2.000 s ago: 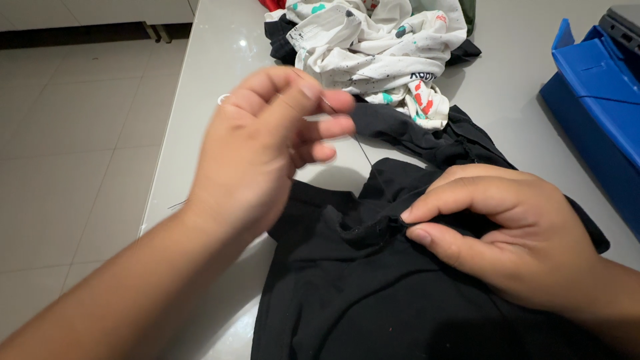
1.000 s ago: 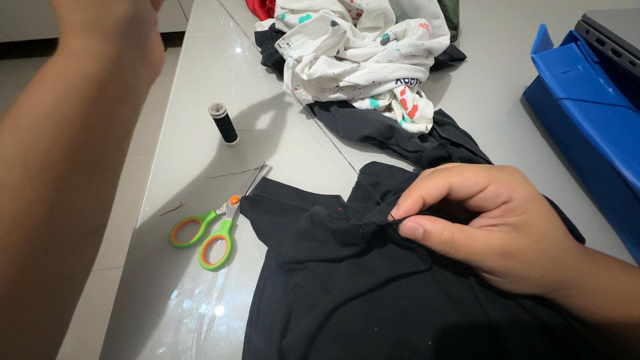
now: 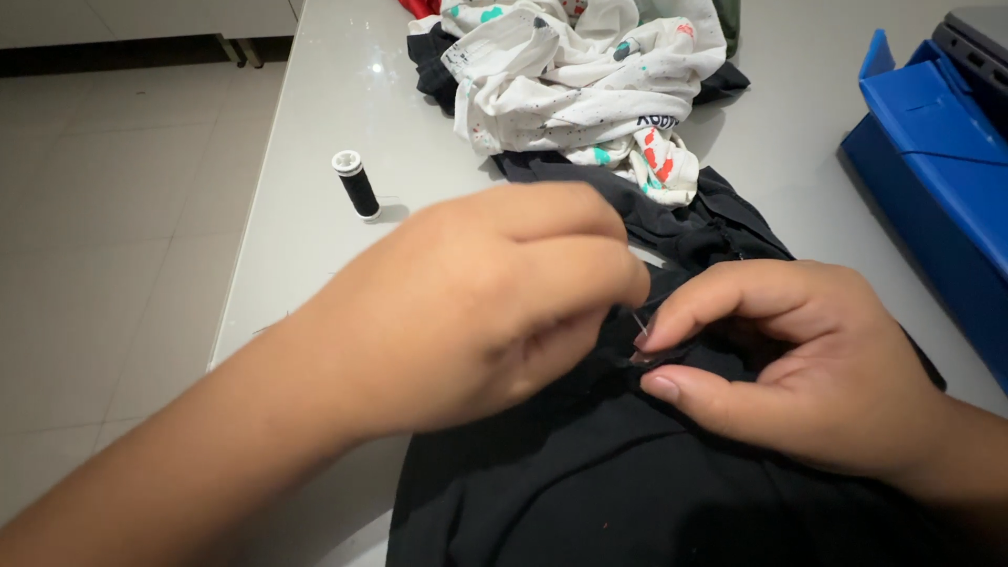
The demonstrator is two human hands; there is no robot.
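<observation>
My left hand [image 3: 488,307] pinches a thin sewing needle [image 3: 639,321], whose visible end meets the fingertips of my right hand [image 3: 795,370]. Between its thumb and fingers, my right hand grips a fold of a black cloth garment [image 3: 551,480], which spreads over the near part of the table. Above my left hand a spool of black thread [image 3: 358,187] with white ends stands on the table. My left hand and forearm cover the table's middle left, and any thread on the needle cannot be made out.
A crumpled white garment with coloured spots [image 3: 551,94] lies on dark clothing [image 3: 622,189] at the back of the glossy table [image 3: 315,102]. A blue box [image 3: 945,157] with a dark device [image 3: 976,55] on it stands at the right. The table's left edge borders a tiled floor.
My left hand has come down from the upper left to the cloth beside my right hand. The green-handled scissors, seen one second ago left of the garment, are out of sight. My right hand still grips the cloth.
</observation>
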